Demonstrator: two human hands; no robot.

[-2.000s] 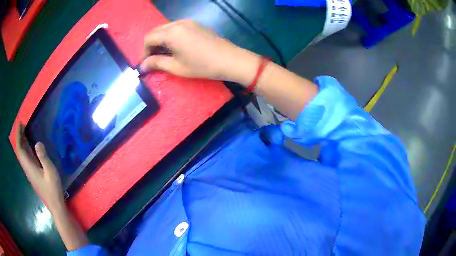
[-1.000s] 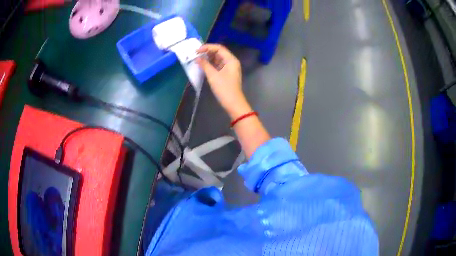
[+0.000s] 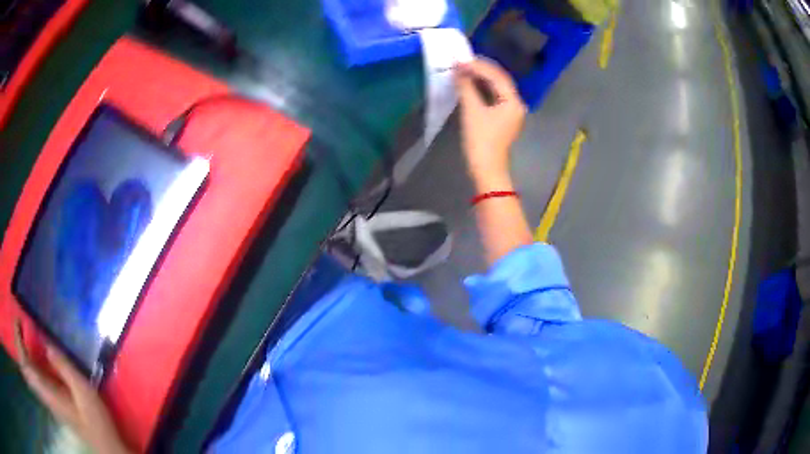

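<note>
The black-edged tablet [image 3: 67,222] lies on a red foam tray [image 3: 200,257], its screen lit with a blue pattern and a white glare bar. A thin black cable [image 3: 178,124] meets its upper edge. My left hand [image 3: 67,395] is at the lower left edge of tablet and tray, fingers apart, partly cut off by the picture's bottom edge. My right hand [image 3: 493,115] pinches the edge of a white label strip [image 3: 440,71]. The strip hangs from the white label roll [image 3: 416,11] at the blue bin [image 3: 364,40]. The fingertips are blurred.
A blurred black scanner [image 3: 191,27] lies beyond the tray on the green bench [image 3: 302,66]. Pale straps [image 3: 404,244] show below the bench edge. A blue crate-like object [image 3: 533,44] stands beyond my right hand. The grey floor has yellow lines.
My right hand has left the tablet's edge and gone to the label strip. Since one second ago the view has shifted, and my left hand is in the picture again beside the tablet.
</note>
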